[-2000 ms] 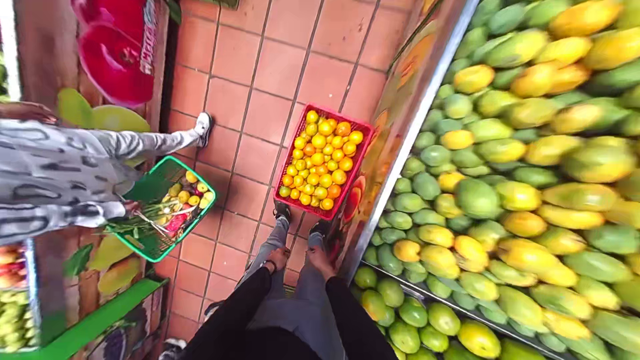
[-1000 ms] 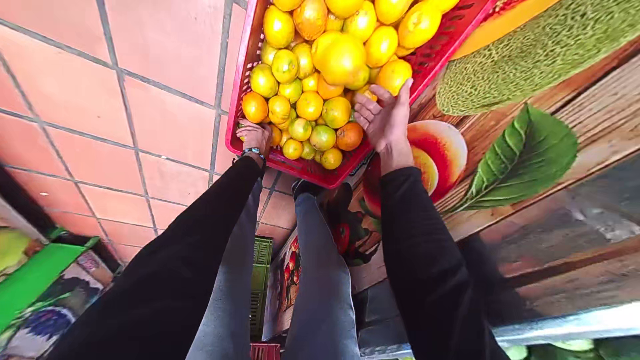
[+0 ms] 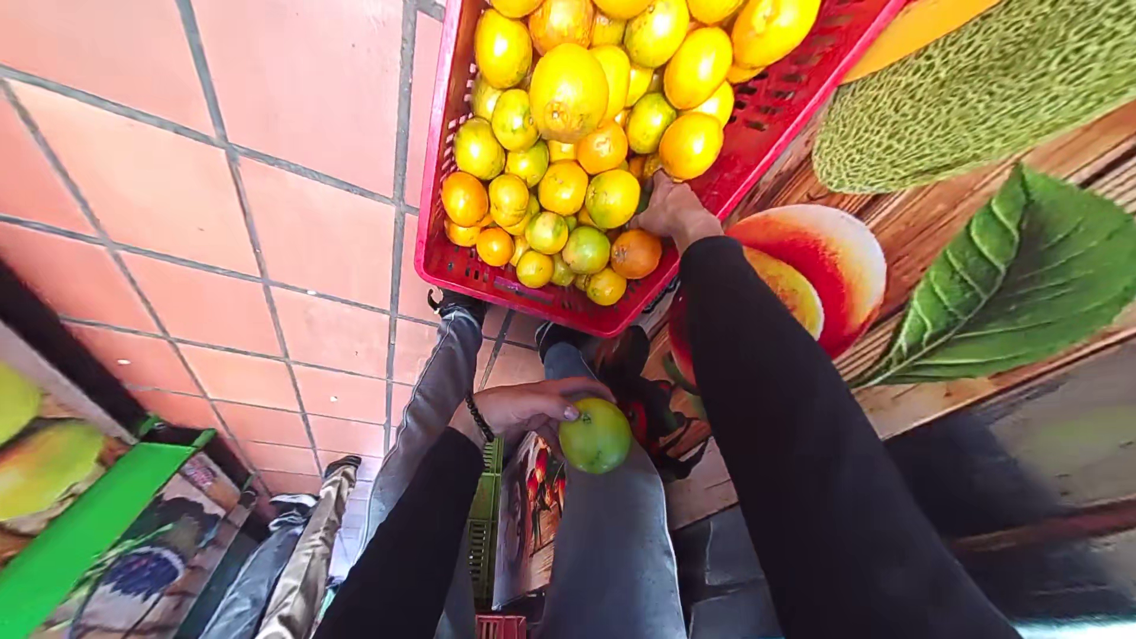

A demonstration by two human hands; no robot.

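Observation:
A red plastic crate [image 3: 568,306] full of orange, yellow and greenish citrus fruits [image 3: 564,186] stands in front of my feet. My left hand [image 3: 524,406], with a dark beaded bracelet at the wrist, holds a green citrus fruit [image 3: 595,436] above my legs, below the crate's near edge. My right hand [image 3: 672,211] reaches into the crate at its right side, beside an orange fruit [image 3: 636,254]. Its fingertips are partly hidden among the fruits, so its grip cannot be made out.
Printed wooden panelling [image 3: 896,328] with fruit and leaf pictures runs along the right. Tiled floor [image 3: 302,222] lies to the left. A green-edged stand [image 3: 98,532] is at the lower left, with other people's legs [image 3: 306,550] near it. Green crates [image 3: 484,532] show behind my legs.
My left hand has left the crate's edge and now holds a green fruit nearer my body. My right hand has moved down among the fruits. The view is much closer to the crate than at first.

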